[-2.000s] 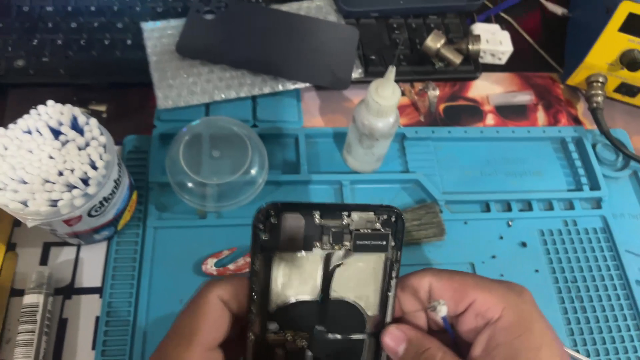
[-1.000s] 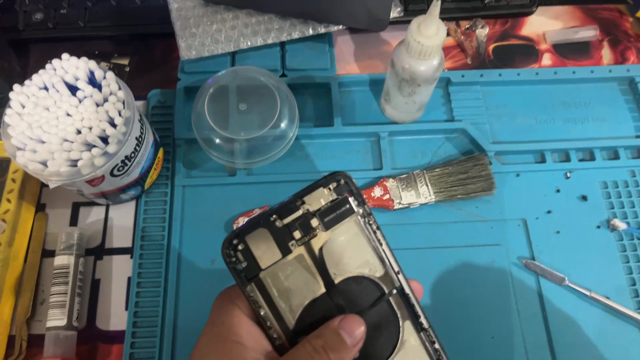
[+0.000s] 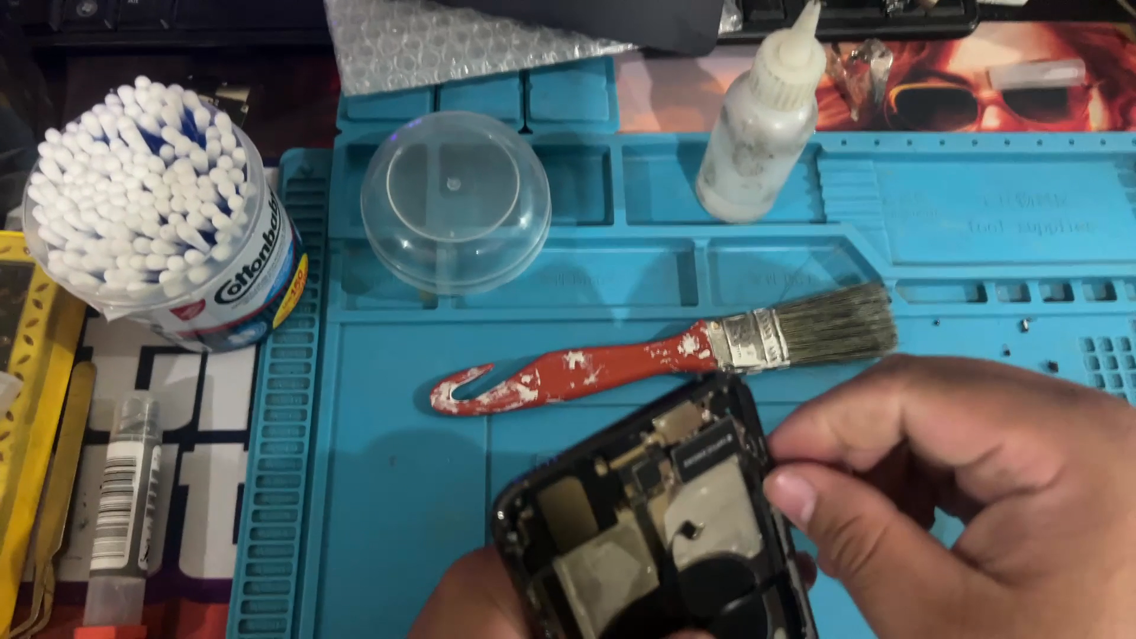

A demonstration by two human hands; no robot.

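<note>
An opened smartphone [image 3: 657, 515], its inner parts bare, is tilted at the bottom centre. My left hand [image 3: 475, 599] holds it from the left and below, mostly hidden behind it. At the phone's upper right edge, the thumb and index finger of my right hand [image 3: 958, 497] are close together; whether anything is between them cannot be made out. A small dark piece [image 3: 690, 530] lies on the pale area inside the phone. Just beyond the phone, a paintbrush [image 3: 612, 366] with a red, paint-chipped handle lies on the blue silicone repair mat [image 3: 399, 479].
A tub of cotton swabs [image 3: 142, 204] stands at left, with metal tweezers [image 3: 62, 497] and a clear tube [image 3: 124, 506] nearer. A clear plastic dome [image 3: 455, 204] and a dropper bottle [image 3: 759, 124] sit on the mat's compartments. Bubble wrap [image 3: 461, 44] is behind; several tiny parts [image 3: 1025, 326] lie right.
My right hand, out of view one second ago, is now at the phone's right edge. The metal spudger seen at right then is no longer visible. My left thumb has moved down off the phone's middle.
</note>
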